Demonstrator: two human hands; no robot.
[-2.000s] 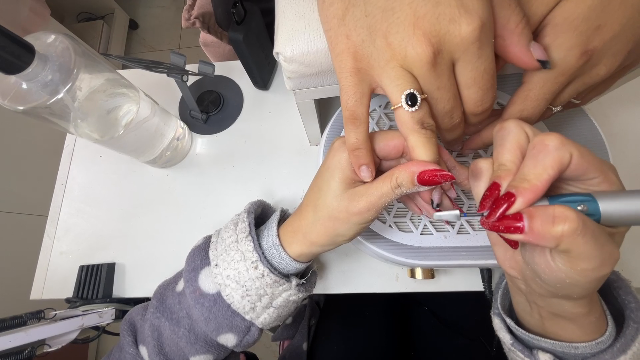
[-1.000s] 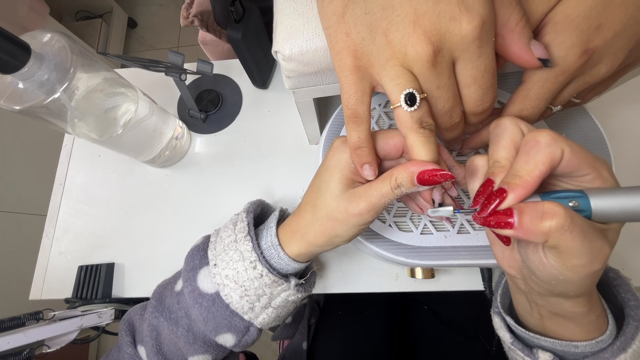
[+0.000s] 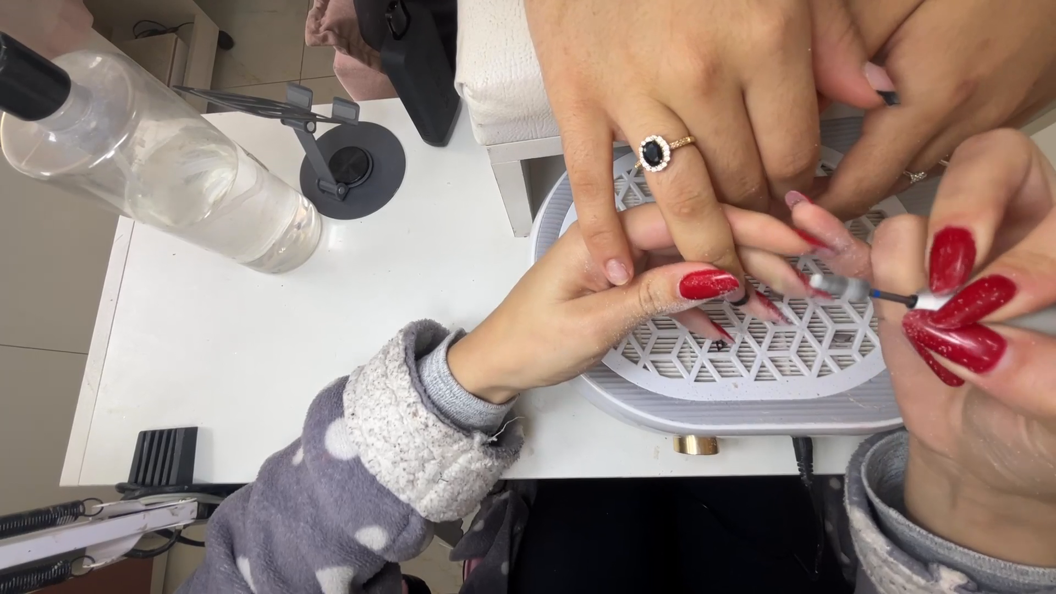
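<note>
My left hand [image 3: 577,309], with red nails and some white dust, holds fingers of another person's hand [image 3: 693,91] over a nail dust collector [image 3: 742,392]. That hand wears a ring with a dark oval stone [image 3: 655,153]. The other person's second hand [image 3: 957,74] rests at the upper right. My right hand [image 3: 973,313] grips an electric nail drill handpiece [image 3: 1031,319] between red-nailed fingers. Its pale cylindrical bit [image 3: 840,287] points left, close to the held fingers; whether it touches them I cannot tell.
A clear pump-style bottle [image 3: 190,165] with a black cap and a dark round-based stand [image 3: 351,169] are on the white table [image 3: 247,363]. A white padded armrest [image 3: 503,74] stands behind the collector. A spring-arm lamp [image 3: 99,532] is at the lower left, and a cable hangs below the collector.
My right hand with the drill has moved up and to the right, and its bit has risen from the lower fingertips. The held fingers are more spread. My left hand stays nearly in place.
</note>
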